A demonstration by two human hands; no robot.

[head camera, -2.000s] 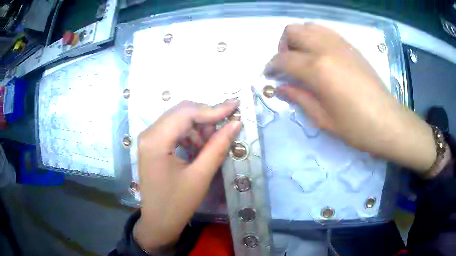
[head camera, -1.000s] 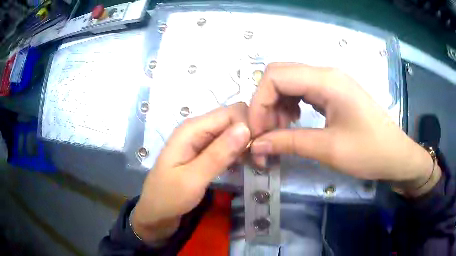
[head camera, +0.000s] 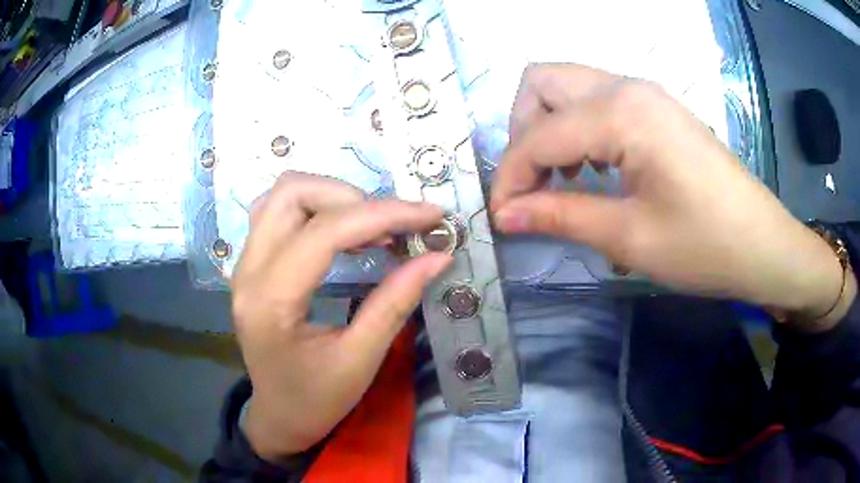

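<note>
A silver-grey fixture bar (head camera: 486, 325) lies lengthwise across the clear tray's near edge, its lower end over the wearer's lap. Round components with silver rims sit in its row of seats, one (head camera: 416, 96) with a pale gold centre. My left hand (head camera: 316, 302) has thumb and index fingertips on opposite edges of a round component (head camera: 438, 238) at a middle seat. My right hand (head camera: 627, 170) is at the bar's right edge, thumb and index fingertips close together; whether they hold anything is hidden.
The clear tray (head camera: 200, 189) over a white sheet holds scattered round components (head camera: 281, 146). A smaller white patterned sheet (head camera: 123, 160) lies at left, with a blue bin (head camera: 66, 297) below it. A black oval object (head camera: 817, 127) rests on the grey surface at right.
The fixture bar shows higher in the view, with more seats uncovered. My hands, together one second ago, are apart: my left hand at a seat, my right hand beside the bar.
</note>
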